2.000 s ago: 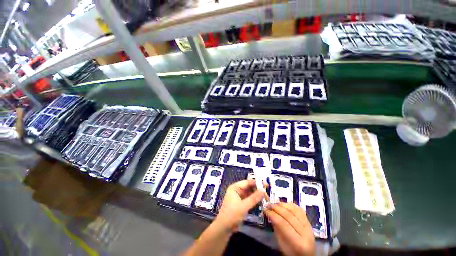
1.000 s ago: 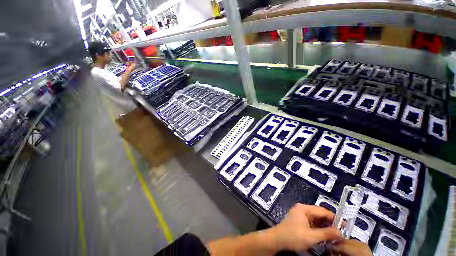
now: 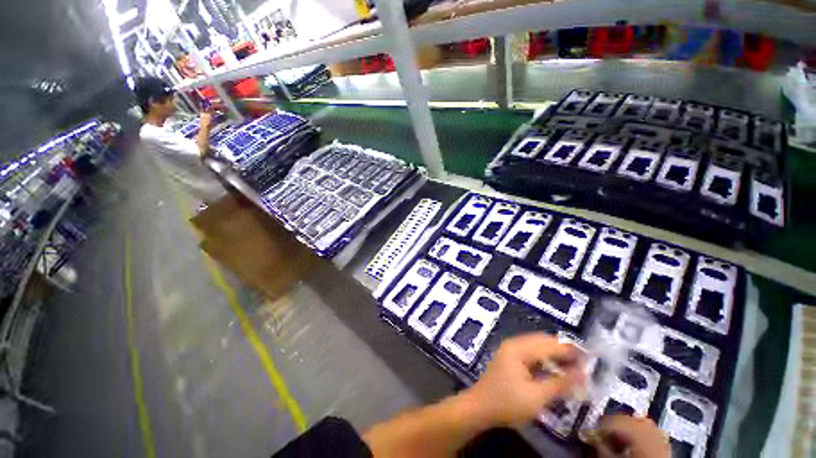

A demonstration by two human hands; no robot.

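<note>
A silver-white phone frame (image 3: 619,338), blurred by motion, stands tilted above the tray at the fingertips of my left hand (image 3: 528,380). My right hand (image 3: 640,440) is just below and to the right, cut off by the bottom edge, with fingers curled; whether it holds anything cannot be told. The black blister tray (image 3: 512,326) lies under both hands, with upright rows of silver frames and sideways frames between them. One pocket left of my left hand shows bare black. My hands hide part of the front row.
A narrow white sticker sheet (image 3: 403,238) lies left of the tray, a white release sheet (image 3: 799,394) at the right edge. A tray stack (image 3: 626,201) stands behind, more trays (image 3: 344,192) at left. A grey post (image 3: 413,89) rises behind. A person (image 3: 174,143) stands far left; a brown carton (image 3: 242,246) is beside the bench.
The view has swung left since two seconds ago, bringing the aisle and the person into view. Since one second ago, the held frame has tilted and my right hand has moved apart from it.
</note>
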